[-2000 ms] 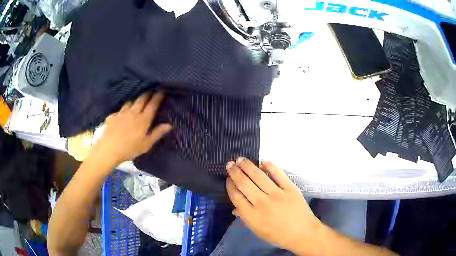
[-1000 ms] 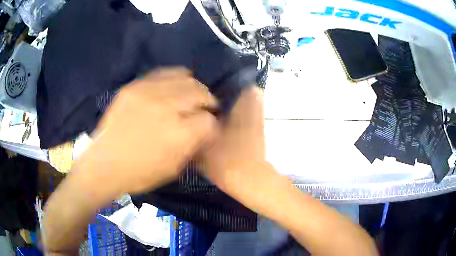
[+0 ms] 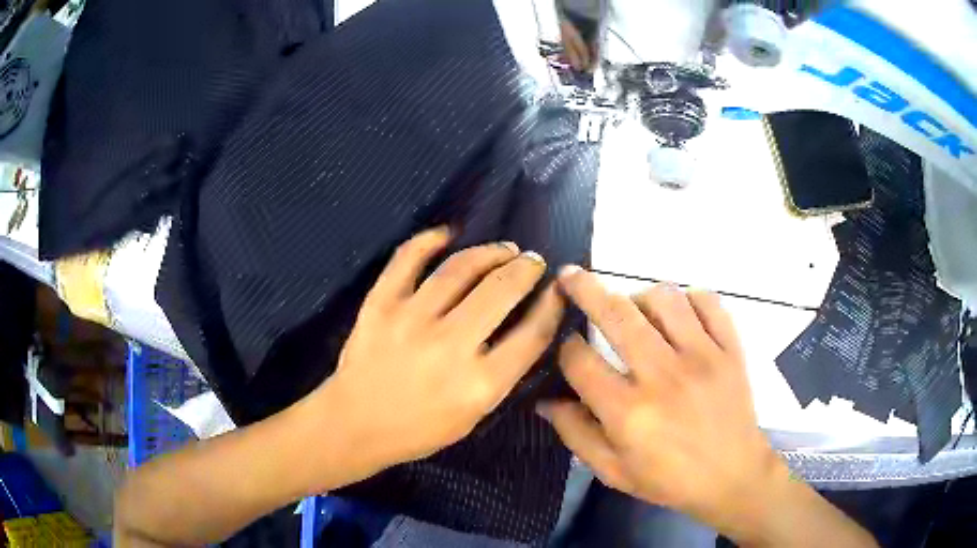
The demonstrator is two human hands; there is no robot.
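Observation:
A large dark pinstriped garment panel (image 3: 321, 182) lies over the left of the white table and hangs over its front edge. Its right edge runs up to the needle area (image 3: 589, 118) of the sewing machine. My left hand (image 3: 445, 332) lies on the panel with fingers spread a little, fingertips near the cloth's right edge. My right hand (image 3: 664, 396) is just right of it, with thumb and fingertips pinching the cloth edge. The two hands' fingertips nearly touch. The exact seam under the fingers is hidden.
The machine head (image 3: 900, 96) spans the upper right. A smartphone (image 3: 823, 161) and black striped cut pieces (image 3: 884, 310) lie at right. A grey-white box with a round grille (image 3: 24, 86) is at far left. A blue crate (image 3: 161, 401) stands below the table. A person's hand shows behind the machine.
The panel has been shifted and turned, with more pinstriped cloth spread towards the needle. My hands, crossed and blurred a second ago, are now apart, side by side at its right edge. The view has shifted.

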